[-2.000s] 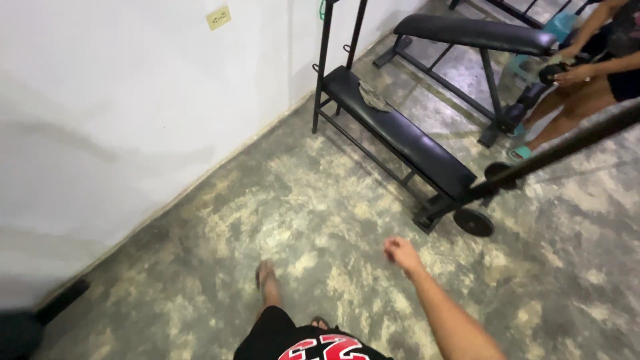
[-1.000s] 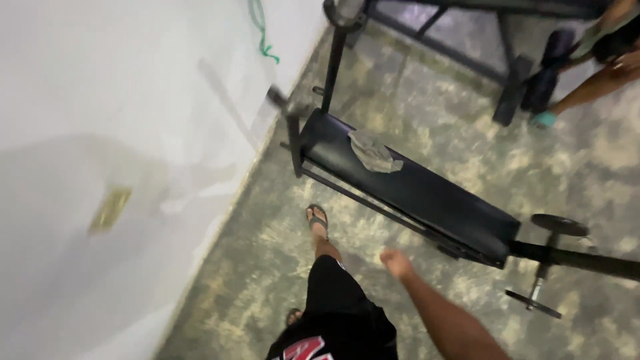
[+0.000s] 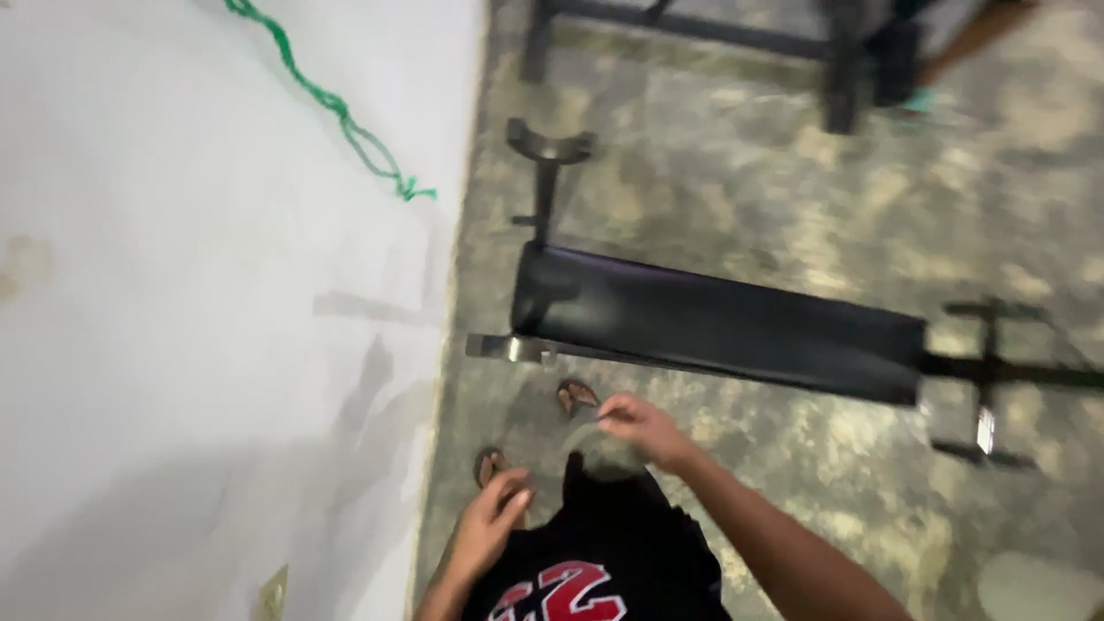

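My right hand (image 3: 645, 429) grips a greyish cloth (image 3: 604, 453) between thumb and fingers, in front of my black shorts. The cloth hangs below the fingers and is blurred. To the left, my left hand (image 3: 493, 517) is held near my waist with its fingers loosely bent and apart, and no object shows in it. Beyond both hands lies the long black padded weight bench (image 3: 724, 323), its top bare of cloth. Two metal uprights stand at its left end; one ends in a curved bar rest (image 3: 550, 145).
A white wall (image 3: 216, 259) runs along the left, with a knotted green cord (image 3: 323, 97) hanging on it and an outlet plate (image 3: 272, 595) low down. A crossbar (image 3: 985, 388) sits at the bench's right end. Another frame (image 3: 716, 30) and part of a person's leg (image 3: 975, 43) are at the top.
The cloth that lay on the bench one second ago is now in my right hand. My left hand has come into view. The view has turned and now shows more of the wall.
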